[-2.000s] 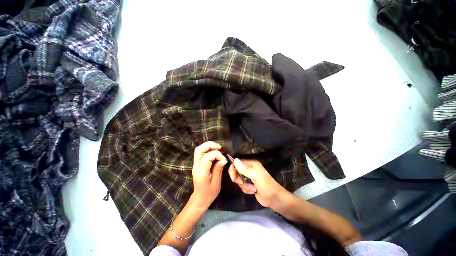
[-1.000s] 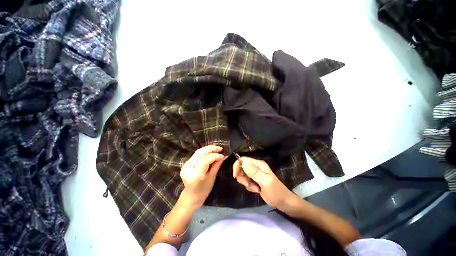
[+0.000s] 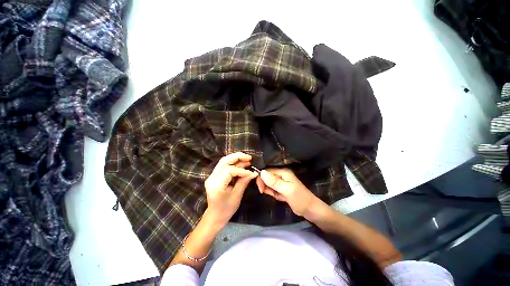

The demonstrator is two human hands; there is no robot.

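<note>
The brown plaid garment [image 3: 162,151] lies spread and bunched in front of me. Its plain dark lining [image 3: 349,106] shows at the right. A narrow plaid tie [image 3: 376,66] sticks out at the upper right. My left hand [image 3: 228,187] pinches the garment's edge between thumb and fingertips. My right hand [image 3: 282,187] is closed on the thread snips [image 3: 255,169], whose pale tips point at my left fingertips; the rest is hidden in the palm. Any thread is too fine to see.
Blue-grey plaid garments [image 3: 50,111] are piled at the left. Dark garments [image 3: 483,33] lie at the upper right, with striped-edged pieces [image 3: 495,159] at the right rim. A dark grey surface [image 3: 430,223] lies beside the white table [image 3: 184,28], lower right.
My fingertips have come together, with my right hand slightly left and the snips' tips now at my left fingers. The whole view has shifted a little.
</note>
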